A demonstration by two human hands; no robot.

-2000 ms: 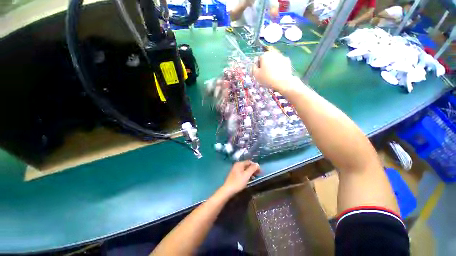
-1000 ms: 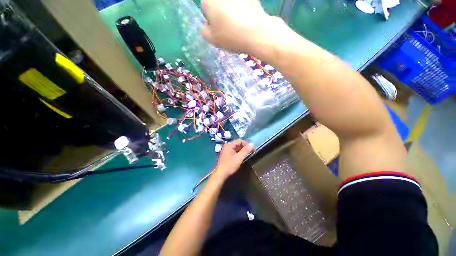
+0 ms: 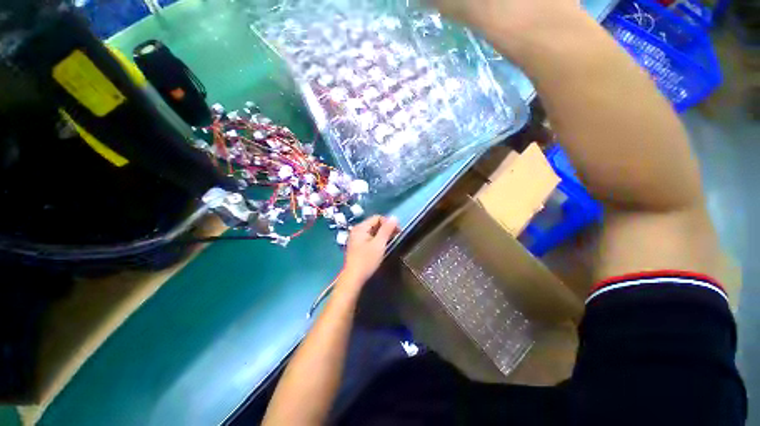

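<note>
A clear plastic motor tray [image 3: 392,108] with rows of silver-white motors lies tilted on the green bench. A loose pile of small motors with red and orange wires [image 3: 287,170] is left of it. My left hand [image 3: 368,245] is at the bench edge below the pile, fingers closed; a thin wire trails from under it, but what the fingertips hold is hidden. My right hand [image 3: 492,12] is at the tray's far side, cut off by the top edge, its fingers not visible. The black screwdriver [image 3: 108,108] with yellow bands hangs at left.
A black object [image 3: 172,81] lies behind the pile. A large dark carton [image 3: 62,354] is at left on the bench. Below the bench edge, an open carton [image 3: 546,279] holds clear dimpled trays [image 3: 475,299]. Blue crates [image 3: 667,58] stand at upper right.
The view has shifted and turned. The clear tray, earlier blurred over the motors, now shows right of the exposed loose pile. My right hand has moved toward the top edge; my left stays by the bench edge.
</note>
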